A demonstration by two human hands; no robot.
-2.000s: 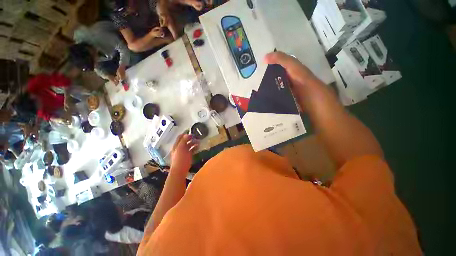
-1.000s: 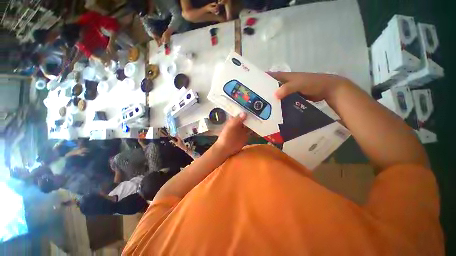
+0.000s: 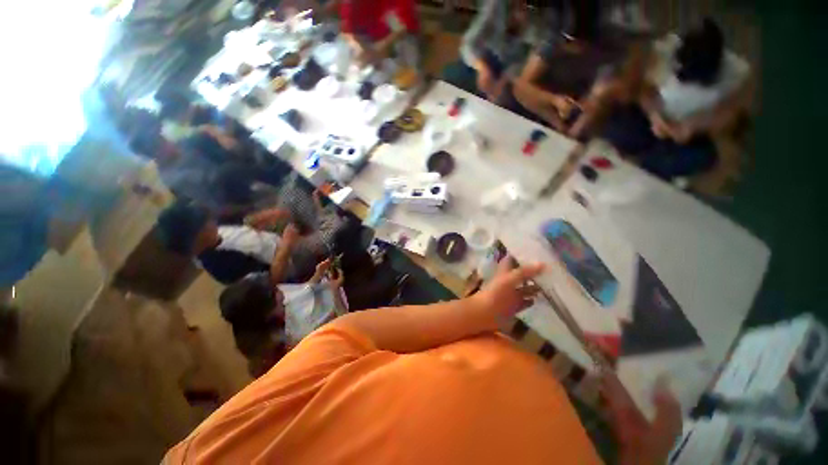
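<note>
The mirror dash cam box (image 3: pixel 581 259) is long and white, with a blue oval screen picture, a dark angular panel and a red patch. It lies tilted in front of me, over the near part of the white table. My left hand (image 3: pixel 513 291) has its fingers on the box's near left edge, at the screen-picture end. My right hand (image 3: pixel 646 427) is blurred at the box's lower end, beside the dark and red print. Its grip is not clear. Motion blur hides whether the box touches the table.
White-topped tables (image 3: pixel 726 245) run to the upper left, with dark round lids (image 3: pixel 451 246), a white insert with round holes (image 3: pixel 419 193) and clear plastic. White finished boxes (image 3: pixel 772 390) stand at the lower right. People (image 3: pixel 581 82) sit along both sides. Brown cartons (image 3: pixel 118 318) are at left.
The view has turned, and the tables now slope from upper left to lower right. My right hand has moved from the box's upper side to its lower end. My left hand stays at its edge.
</note>
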